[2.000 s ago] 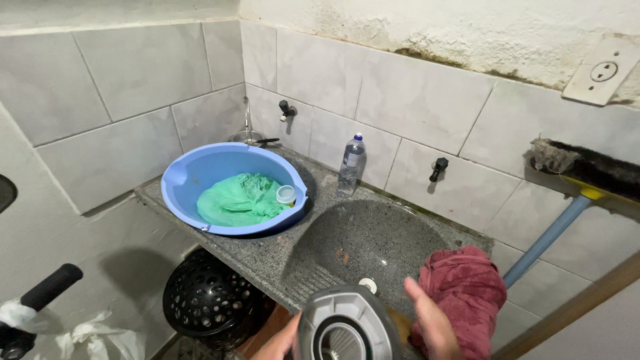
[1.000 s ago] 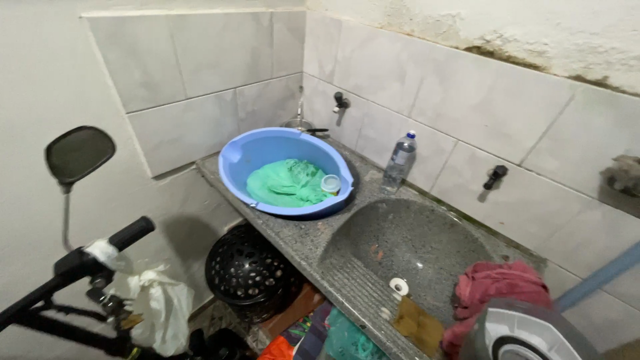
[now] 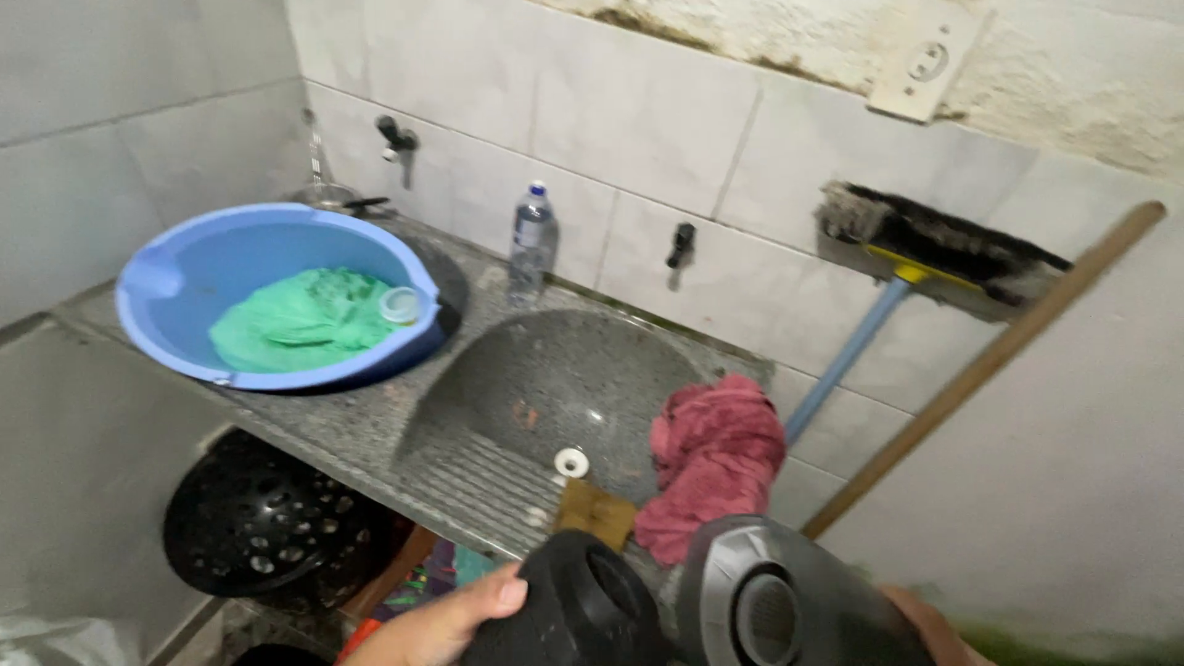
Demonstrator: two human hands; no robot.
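Observation:
At the bottom centre my left hand (image 3: 444, 615) grips a black plastic part (image 3: 569, 606) that has a dark opening. Right beside it, my right hand (image 3: 930, 620) holds a grey, partly see-through container (image 3: 772, 592) with a round mesh centre; most of this hand is hidden behind it. Both things are over the near edge of the stone sink (image 3: 573, 379). A crumpled red cloth (image 3: 717, 453) hangs over the sink's right rim. By the white drain (image 3: 571, 462) lies a yellow-brown sponge or cloth (image 3: 595, 514).
A blue basin (image 3: 268, 217) holding green cloth (image 3: 301, 319) and a small clear cup (image 3: 400, 305) stands left. Behind are a plastic bottle (image 3: 530, 245) and black taps (image 3: 396, 137). A broom (image 3: 953, 245) and wooden pole (image 3: 990, 365) lean right. A black perforated basket (image 3: 273, 518) is below.
The black part shows in my left hand, apart from the grey container; two seconds ago only the grey thing was visible between both hands. The view swung left and back.

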